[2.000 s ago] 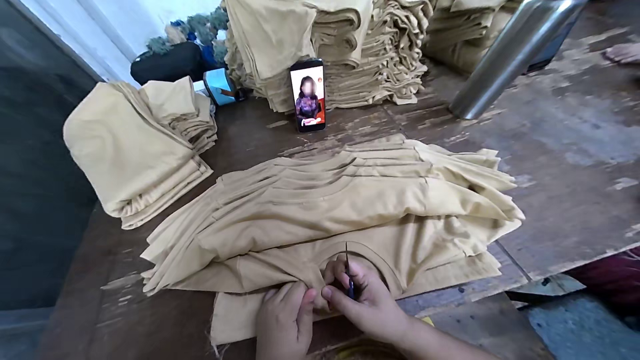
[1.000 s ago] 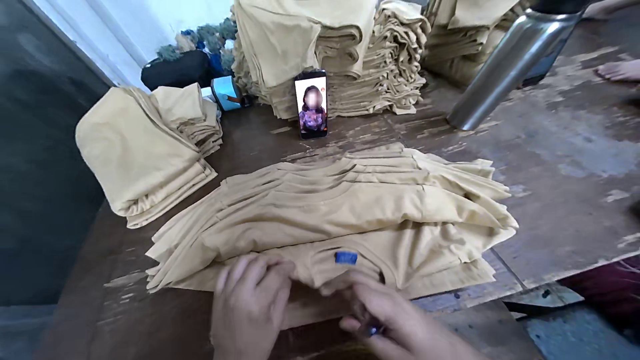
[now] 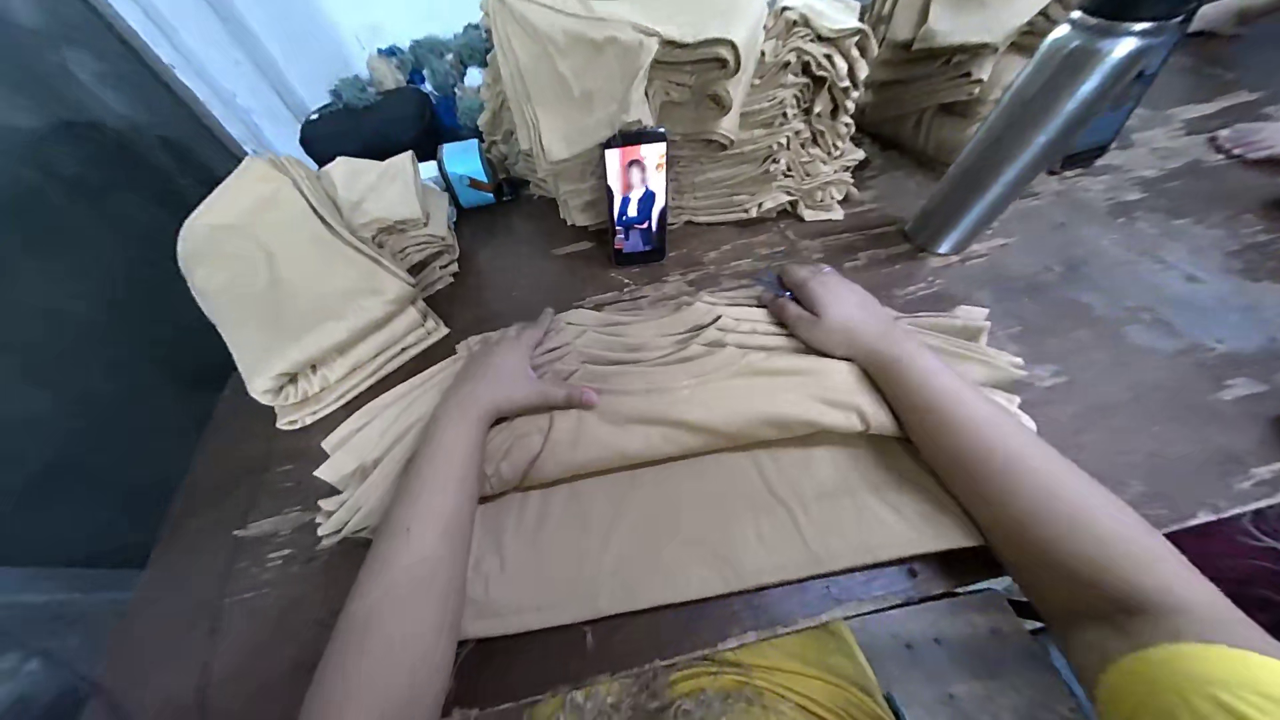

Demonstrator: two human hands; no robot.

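Observation:
A fanned pile of tan fabric garments [image 3: 680,400] lies across the table before me, with a flat tan panel [image 3: 720,530] extending from its near side. My left hand [image 3: 515,375] rests palm down on the pile's left part, thumb stretched to the right, holding nothing visible. On the far right part of the pile lies my right hand [image 3: 825,310]; a small dark tool [image 3: 778,288], its kind unclear, sits at its fingertips. Both forearms reach over the garments.
Folded tan cloth [image 3: 290,280] sits at left. Behind are a propped phone [image 3: 636,200], tall cloth stacks [image 3: 760,110], a steel bottle [image 3: 1030,130], a black case [image 3: 370,130] and a blue item [image 3: 466,172]. Another person's hand [image 3: 1250,140] is at far right.
Both hands have moved from the neckline at the pile's near edge to its far side. The neckline with the blue label is out of sight, and a flat panel now shows nearest me.

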